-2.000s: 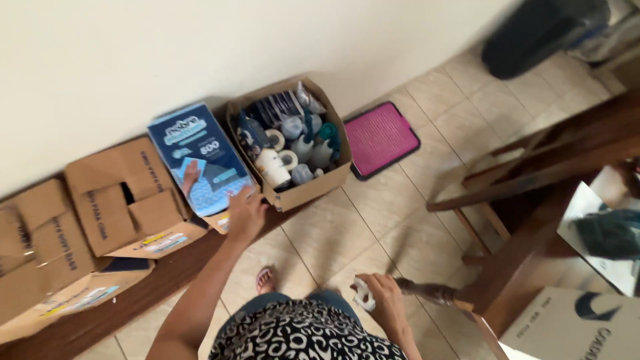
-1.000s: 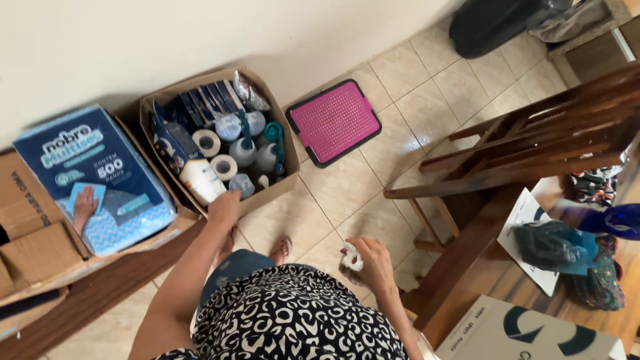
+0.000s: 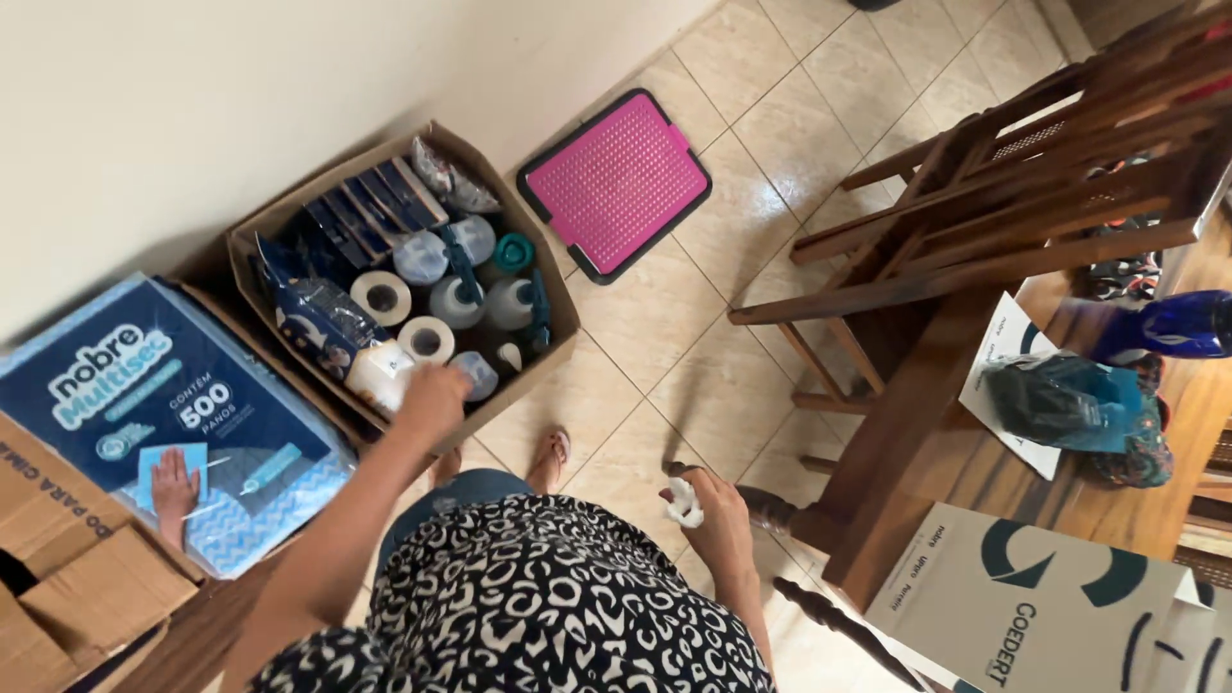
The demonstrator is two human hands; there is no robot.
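My left hand reaches over the near edge of an open cardboard box, beside a white container and a clear plastic cup or lid; whether it grips either cannot be told. Inside the box stand two white rolls, several spray bottles, a teal ring-shaped item, dark blue packets and a clear plastic bag. Low in front of my body, my right hand holds a crumpled white wad, perhaps tissue or cloth.
A blue pack of multipurpose cloths and a brown carton lie left of the box. Beyond is a pink mat in a black frame. At right stand a wooden chair and a wooden table with bags and a cardboard box.
My left hand has moved from the pack's corner to the near side of the open box. The white wad stays in my right hand. The view has shifted and turned.
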